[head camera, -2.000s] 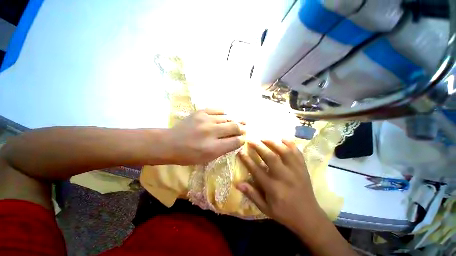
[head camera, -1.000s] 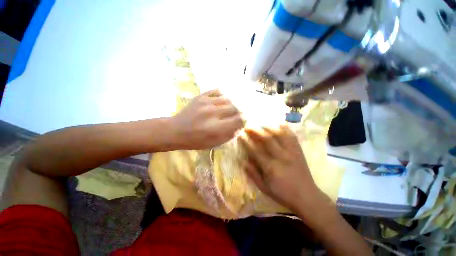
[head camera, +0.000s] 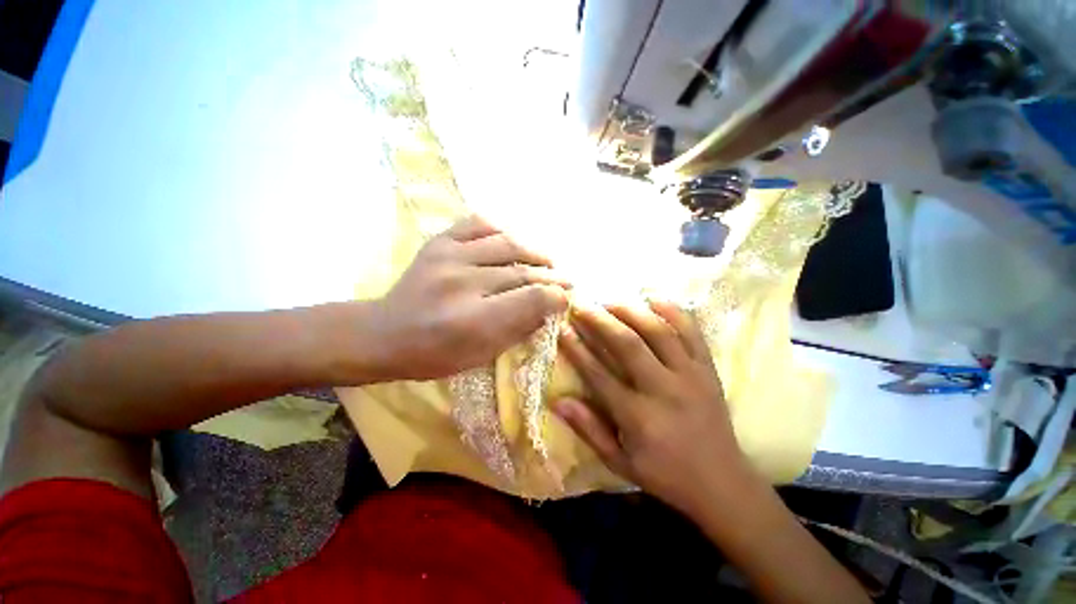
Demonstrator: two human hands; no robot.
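Note:
The pale yellow garment panel (head camera: 407, 431) lies over the table's front edge below the sewing machine head (head camera: 755, 71). Rows of lace trim (head camera: 537, 389) run down its middle. My left hand (head camera: 478, 301) holds the cloth between bent fingers, left of the needle area. My right hand (head camera: 649, 389) lies spread on the cloth just right of it, holding it down. The hands nearly touch. The lamp glare washes out the cloth beyond my fingertips, and the needle tip is hidden in it.
A black mobile phone (head camera: 845, 266) lies right of the cloth. Thread snips (head camera: 938, 378) lie nearer the table's right end. A tangle of fabric strips (head camera: 1024, 425) hangs there. Yellow cloth (head camera: 266, 421) lies on the floor at left.
The view has shifted, with the machine head now higher in the picture. The cloth's lace folds lie differently between my hands. Both hands remain on the cloth.

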